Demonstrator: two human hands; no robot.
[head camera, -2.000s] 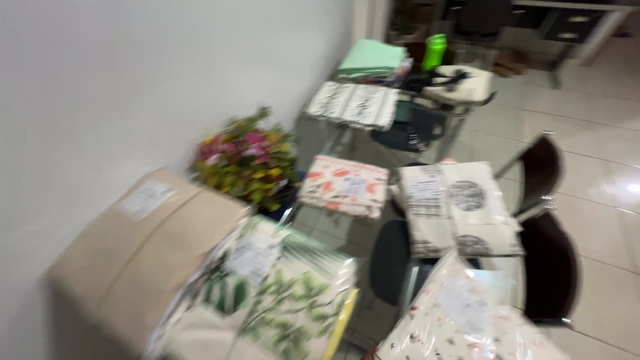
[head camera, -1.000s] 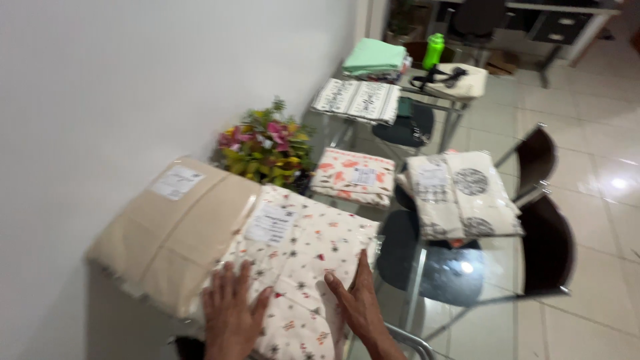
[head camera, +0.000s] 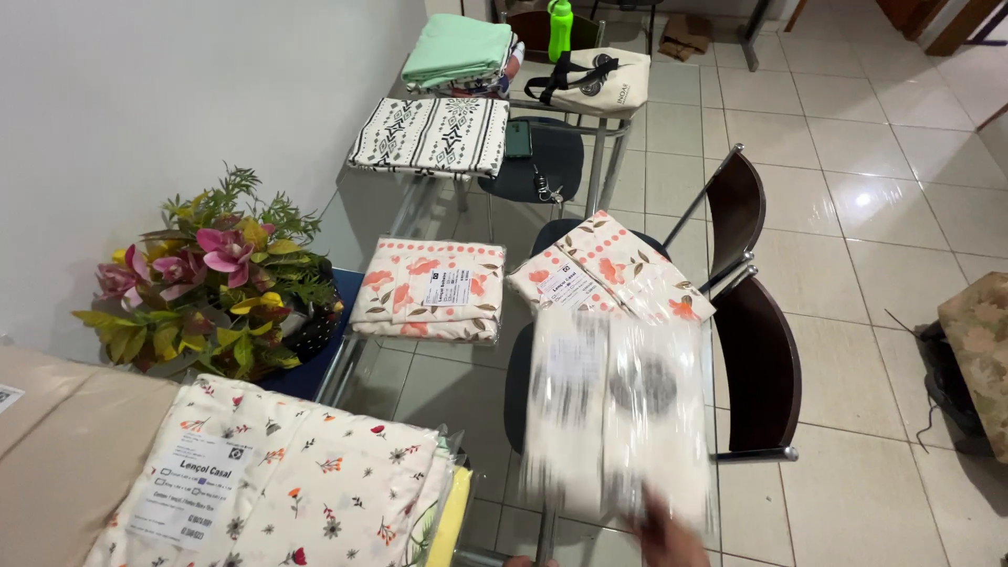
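Note:
My right hand (head camera: 665, 531), blurred, grips the lower edge of a plastic-wrapped white fabric package with dark round prints (head camera: 618, 409). Only fingertips of my left hand (head camera: 528, 561) show at the bottom edge; what they touch cannot be told. Just beyond the held package, a coral-flower fabric package (head camera: 610, 268) lies on the glass table, with a smaller matching package (head camera: 429, 287) to its left. At the lower left, a wrapped package with small flowers (head camera: 315, 472) tops a stack, beside a beige wrapped package (head camera: 71, 449).
Artificial flowers (head camera: 213, 276) stand by the wall. Farther along are a black-and-white patterned folded cloth (head camera: 433, 135), mint-green folded fabric (head camera: 461, 51), a canvas bag (head camera: 602, 83) and a green bottle (head camera: 560, 31). Dark-backed chairs (head camera: 760, 370) flank the table's right side.
Both hands have left the small-flower package at the lower left. The round-print package has shifted toward me in my right hand, and more of the coral-flower package beneath it shows.

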